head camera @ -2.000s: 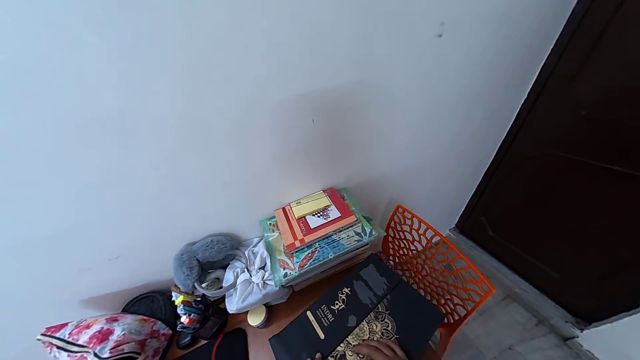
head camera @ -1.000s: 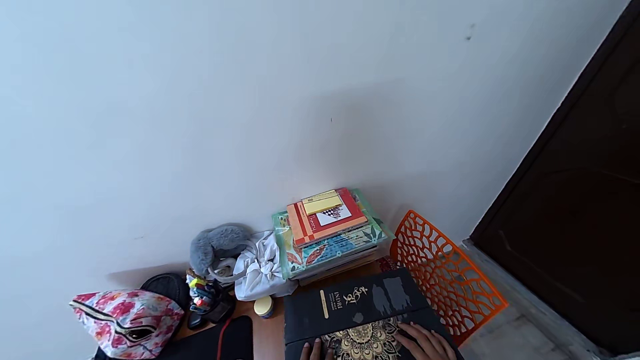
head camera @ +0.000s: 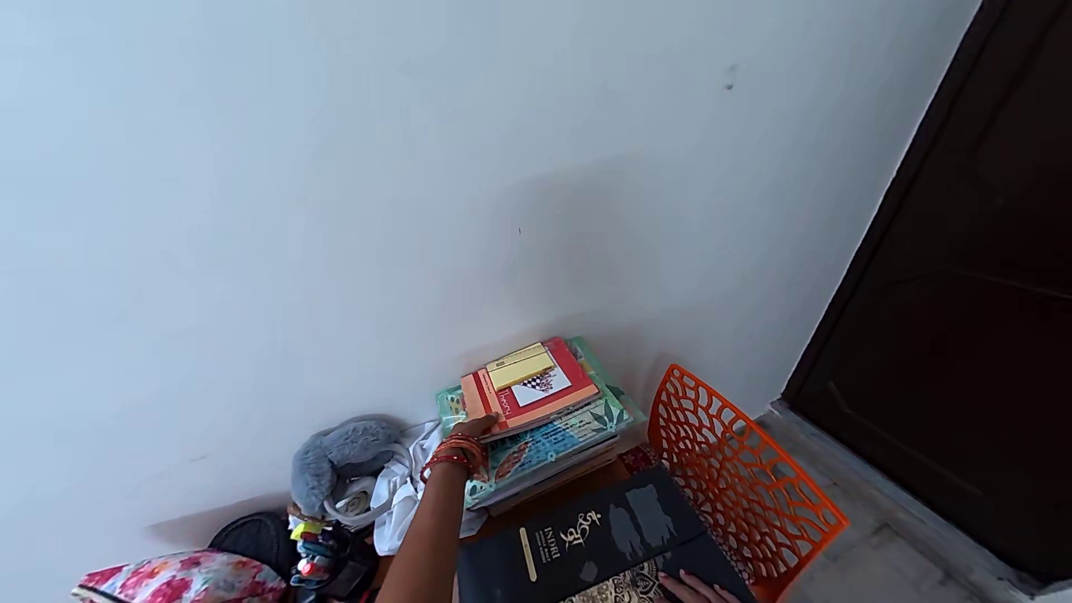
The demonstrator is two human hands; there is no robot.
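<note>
My left hand (head camera: 476,435), with red bangles at the wrist, reaches to the left front edge of a red and orange book (head camera: 548,406) on top of a stack. Its fingertips touch the cover; whether they grip it is hard to tell. A yellow pad or slim box (head camera: 521,366) lies on that book, and green-blue patterned books (head camera: 553,444) lie under it. My right hand (head camera: 691,589) rests on a black box (head camera: 603,536) with gold ornament and lettering, at the bottom edge of the view, its fingers slightly apart and partly cut off.
An orange perforated plastic chair (head camera: 745,477) stands right of the box. Left of the stack are a white cloth bundle (head camera: 398,502), grey fluffy headphones or a similar furry item (head camera: 343,452), small colourful items (head camera: 314,557) and a floral pouch (head camera: 188,578). A pale wall rises behind; a dark door (head camera: 963,335) is at right.
My left hand has left the black box and moved up to the red and orange book. My right hand remains on the box.
</note>
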